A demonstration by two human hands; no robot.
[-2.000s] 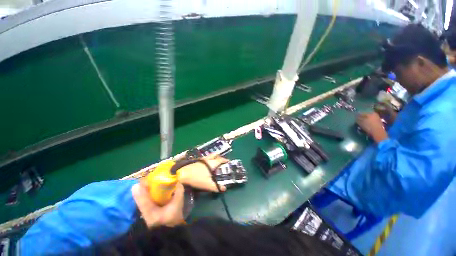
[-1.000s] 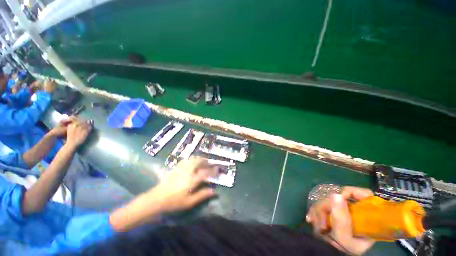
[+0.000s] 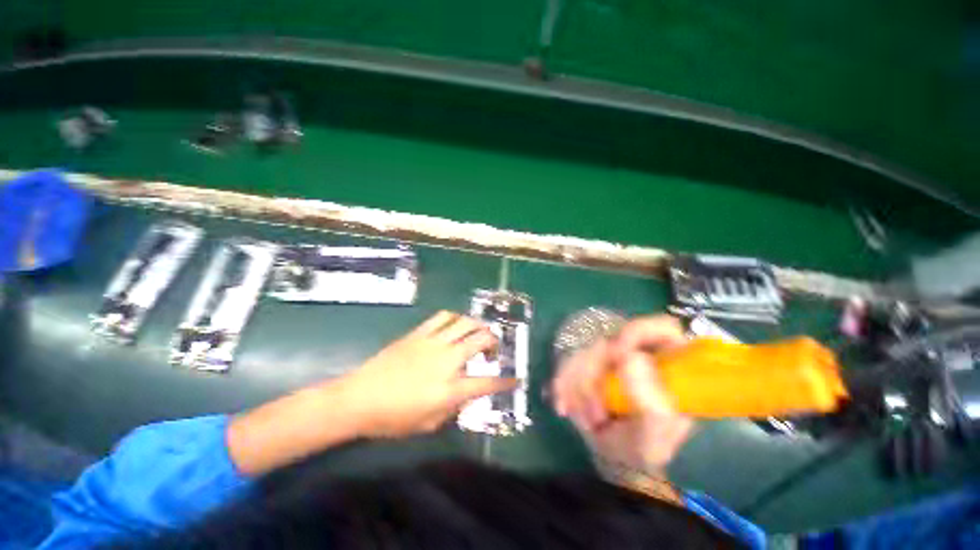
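My left hand [image 3: 424, 374] rests on a silver-white phone unit [image 3: 505, 365] that lies upright in the picture on the dark green bench, with fingers over its left side. My right hand [image 3: 629, 392] is closed around the front of an orange-yellow electric screwdriver [image 3: 741, 378], held nearly level with its rear to the right. The driver's tip is hidden or too blurred to tell. A round silver-grey dotted dish [image 3: 589, 331] sits just behind my right hand, right of the phone unit.
Three phone units [image 3: 344, 274] lie to the left. A blue bin [image 3: 41, 220] is at far left. A stacked unit [image 3: 725, 288] sits by the chipped edge strip [image 3: 430, 228]. Dark blurred parts [image 3: 913, 397] lie at right. More units [image 3: 269, 120] are on the conveyor beyond.
The view has turned right. My left hand has brought one phone unit rightward from the group, beside the dish. My right hand still holds the screwdriver.
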